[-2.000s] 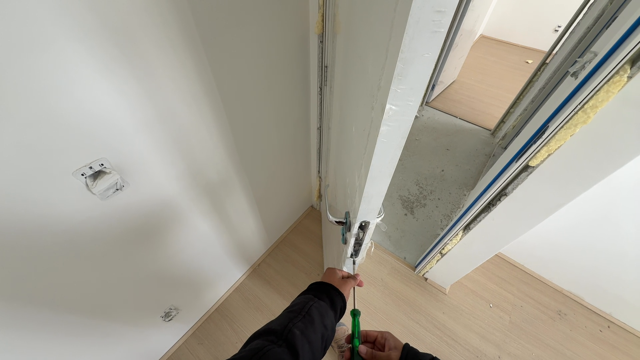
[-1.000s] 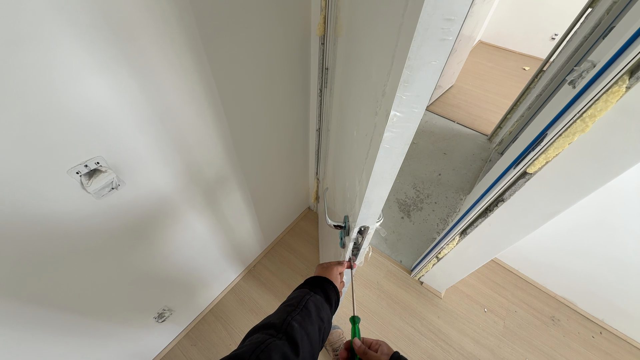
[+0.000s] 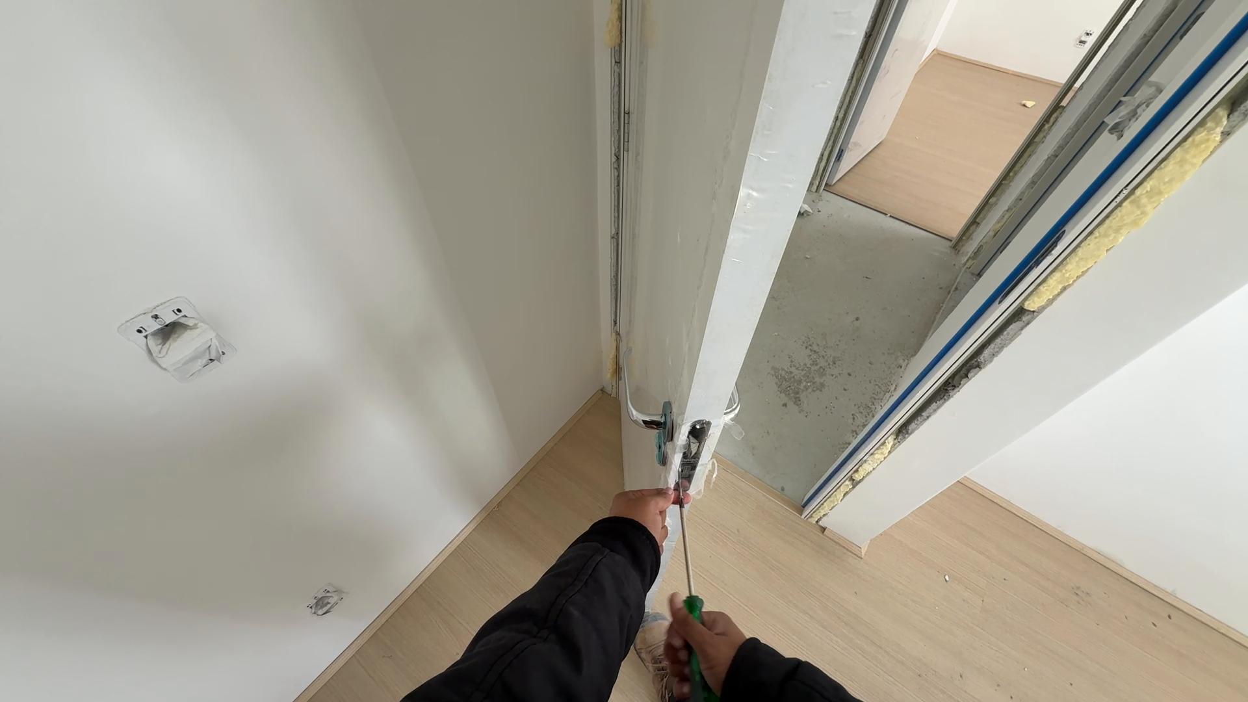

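My right hand (image 3: 710, 645) is wrapped round the green handle of a screwdriver (image 3: 688, 561), whose long shaft points up at the edge of a white door (image 3: 756, 205). At the shaft's far end, my left hand (image 3: 645, 509) has its fingertips by the bottom of the metal lock plate (image 3: 694, 450) set in that edge. Whether those fingers pinch the tip or a screw is hidden. Just above the left hand, a lever door handle (image 3: 647, 419) sticks out from the door face, and part of another lever (image 3: 733, 404) shows on the far side.
To the right stands the door frame with a blue strip (image 3: 1068, 216) and yellow foam (image 3: 1131, 219) along it. A concrete floor (image 3: 829, 322) lies beyond the opening. On the left wall (image 3: 273, 195) is a wrapped wall box (image 3: 181, 341). A shoe (image 3: 651, 648) shows below my hands.
The view has shifted slightly. Both hands stay at the door edge, with the screwdriver still in my right hand.
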